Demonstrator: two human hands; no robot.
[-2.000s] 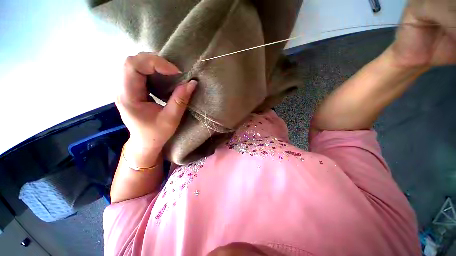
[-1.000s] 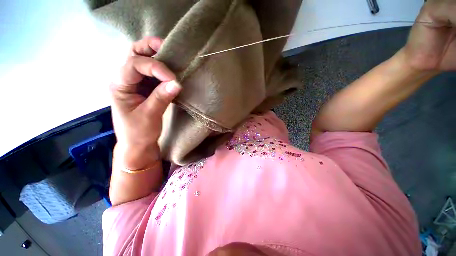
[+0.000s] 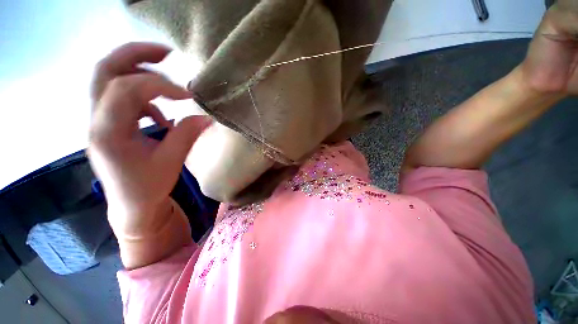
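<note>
The thick olive-brown cloth (image 3: 304,101) hangs over the table edge down to my lap, with a raised fold across it. Pale sewing thread (image 3: 320,55) runs from the fold up to my right hand. My right hand (image 3: 558,54) is raised at the right edge, its fingers partly cut off; the thread ends at it, and no needle can be made out. My left hand (image 3: 142,120) is blurred at the cloth's left corner, thumb and index finger apart, index tip at or very near the corner. Finer thread lines (image 3: 256,111) lie loosely near the lower seam.
The white table (image 3: 51,82) curves behind the cloth, with a slim dark tool (image 3: 480,9) on it at the top right. Pale blue cloth (image 3: 62,247) lies low at the left. A white frame-like item (image 3: 566,278) stands at the lower right on the dark floor.
My left hand has let go of the fold and moved left, its fingers opening. The cloth's corner now shows. My right hand has moved slightly right, with the thread still stretched to it.
</note>
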